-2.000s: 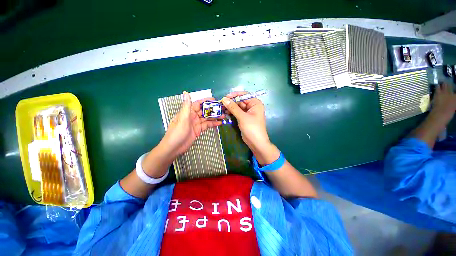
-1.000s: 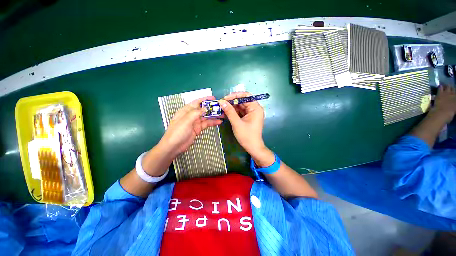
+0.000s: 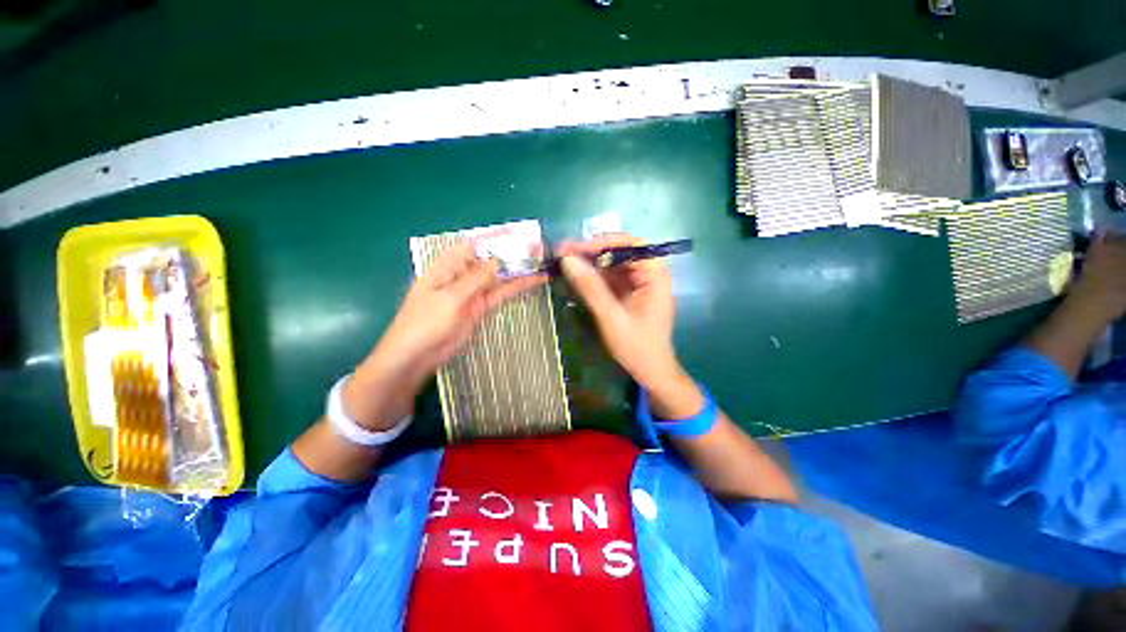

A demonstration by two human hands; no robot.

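Observation:
My left hand (image 3: 447,303) holds a small square electronic unit (image 3: 519,253) at its fingertips, over the top part of a striped adhesive sheet (image 3: 509,370). The unit looks pale and blurred, and my fingers cover part of it. My right hand (image 3: 624,296) grips dark tweezers (image 3: 652,251). Their back end points right and their tip is at the unit's right side. Whether the tip touches the unit cannot be told. The striped sheet lies on the green bench under my left hand.
A yellow tray (image 3: 227,383) with bagged orange strips stands at left. Overlapping striped sheets (image 3: 790,161) lie at upper right. Another person's arm (image 3: 1064,324) is at far right, near a clear bag with small units (image 3: 1047,154). A white rail (image 3: 408,120) runs behind the bench.
The unit has tilted in my left hand, so its dark inside no longer shows clearly. The whole view has shifted slightly. Small dark units now show on the green surface beyond the rail.

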